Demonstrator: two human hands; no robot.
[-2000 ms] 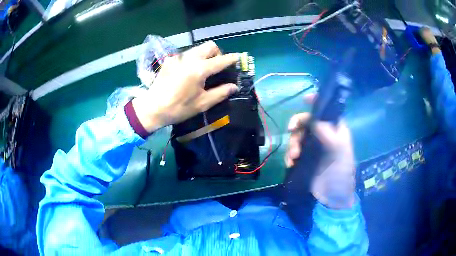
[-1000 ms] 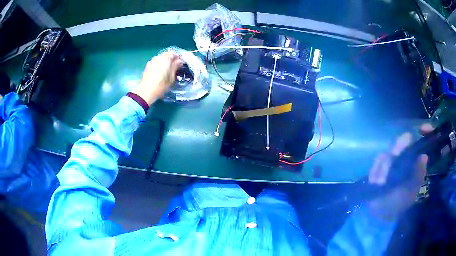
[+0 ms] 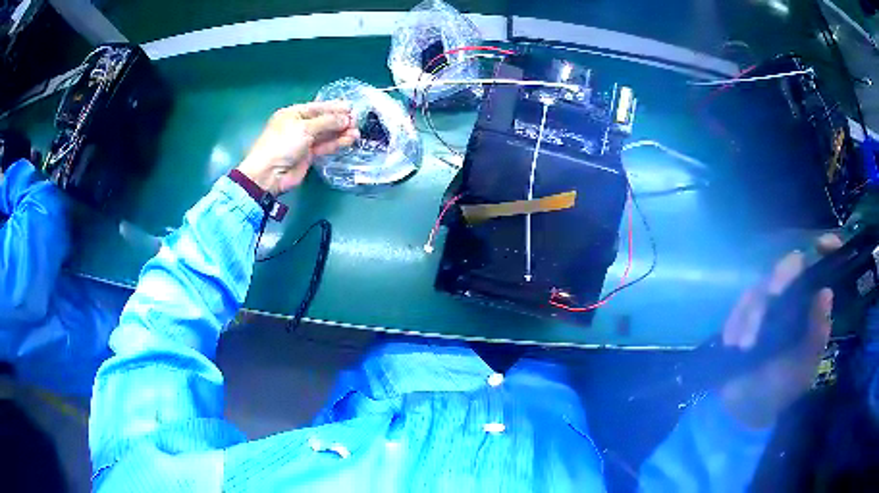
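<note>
The black unit housing (image 3: 569,231) lies on the green bench in front of me, with amber tape (image 3: 520,207) and a thin white wire on it. A small circuit board (image 3: 624,110) stands at its upper right. My left hand (image 3: 301,142) is at the left edge of a clear screw bag (image 3: 393,144), thumb and fingertips pinched together; whether they hold a tiny screw I cannot tell. My right hand (image 3: 785,313) is blurred at the right, closed around the black electric screwdriver (image 3: 819,284), away from the housing.
A second clear bag (image 3: 434,58) stands behind the first. Other black units stand at far left (image 3: 101,120) and far right (image 3: 785,144). A black cord (image 3: 318,274) hangs from my left wrist band. A blue sleeve (image 3: 48,265) shows at the left. A pale rail (image 3: 318,29) crosses behind.
My left hand left the housing for the screw bag and has since drawn back slightly to the bag's left edge. My right hand moved right with the screwdriver. The view shifted.
</note>
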